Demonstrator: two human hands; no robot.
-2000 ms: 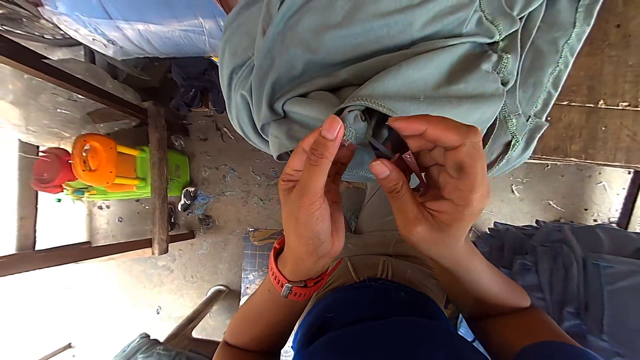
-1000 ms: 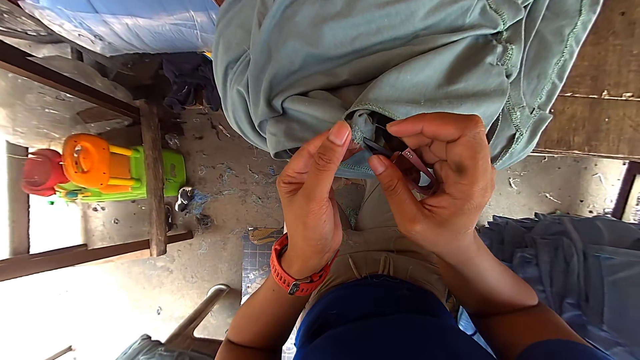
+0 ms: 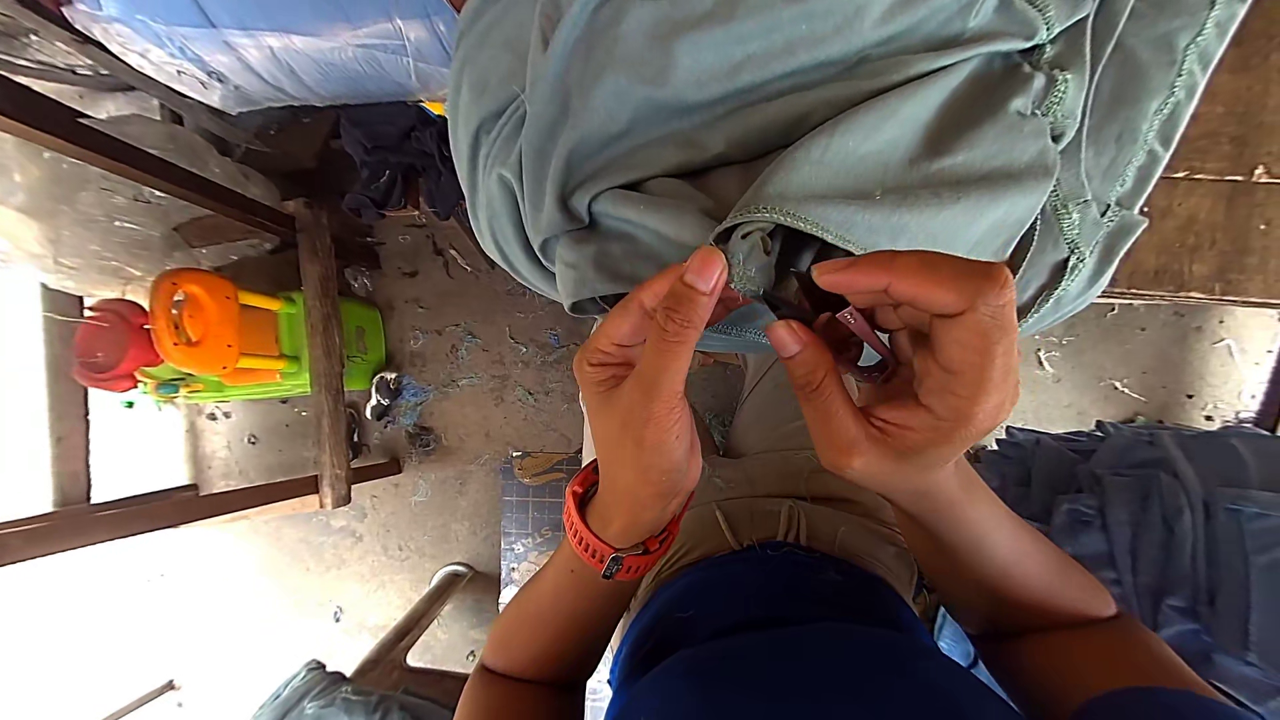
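A grey-green fabric garment point(image 3: 800, 110) with serged seams lies heaped in front of me, its lower edge hanging over my lap. My left hand point(image 3: 655, 380), with a red watch strap on the wrist, pinches the serged edge between thumb and fingers. My right hand point(image 3: 910, 360) is closed around a small cutting tool with a pinkish handle point(image 3: 862, 335), probably thread snips. The tool's dark blades point at the fabric edge beside my left thumb and are partly hidden in the shadow of an opening in the cloth.
Dark blue-grey folded cloth point(image 3: 1150, 530) is piled at the right, below a wooden tabletop point(image 3: 1200, 240). At the left stand a wooden frame point(image 3: 325, 350) and a green, orange and red plastic toy point(image 3: 260, 335). Thread scraps litter the concrete floor point(image 3: 450, 370). A blue-white plastic-wrapped bundle point(image 3: 280, 50) lies upper left.
Both hands stay at the same fabric edge. The fingers of my right hand and the tool's handle have shifted slightly.
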